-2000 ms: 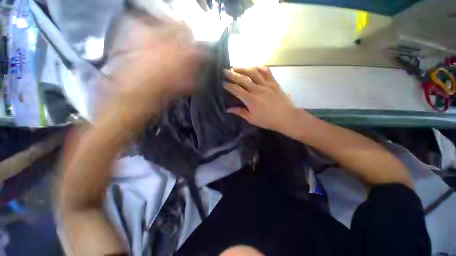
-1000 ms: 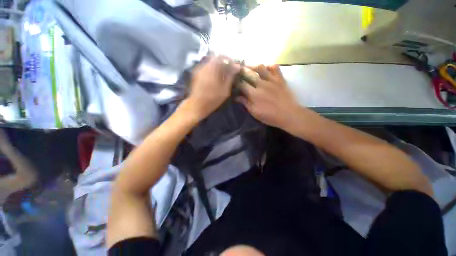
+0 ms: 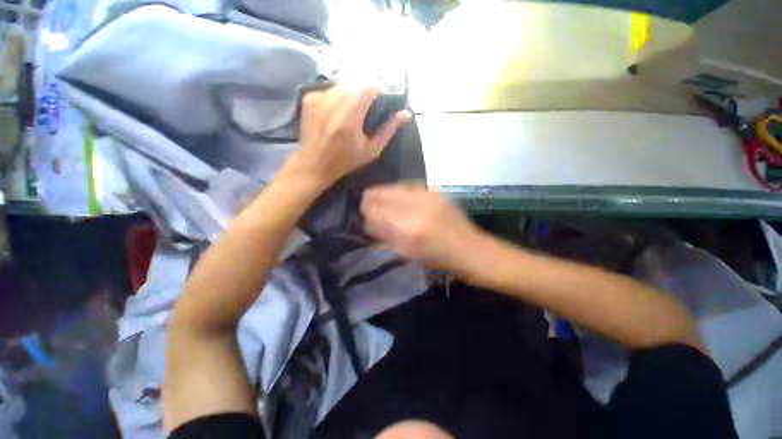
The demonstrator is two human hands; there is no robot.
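My left hand [image 3: 341,129] presses on the dark grey fabric [image 3: 403,156] just in front of the needle area, thumb and fingers spread. The needle and presser foot are washed out by the bright lamp [image 3: 377,43]. My right hand [image 3: 412,221] is blurred and lower, near the table's front edge, fingers curled at the dark fabric; its grip cannot be made out. Light grey fabric [image 3: 189,73] lies in large folds left of the needle and hangs over the edge towards my lap.
The cream machine bed [image 3: 532,64] and white tabletop [image 3: 583,150] lie to the right. Scissors [image 3: 759,150] with red and yellow handles are at the right end. A plastic packet [image 3: 64,154] is at the left end. Grey work pieces [image 3: 686,283] hang below the table edge.
My right hand has moved from beside the needle down towards the table's front edge. My left hand has shifted slightly left and opened out. The light grey fabric has spread further left.
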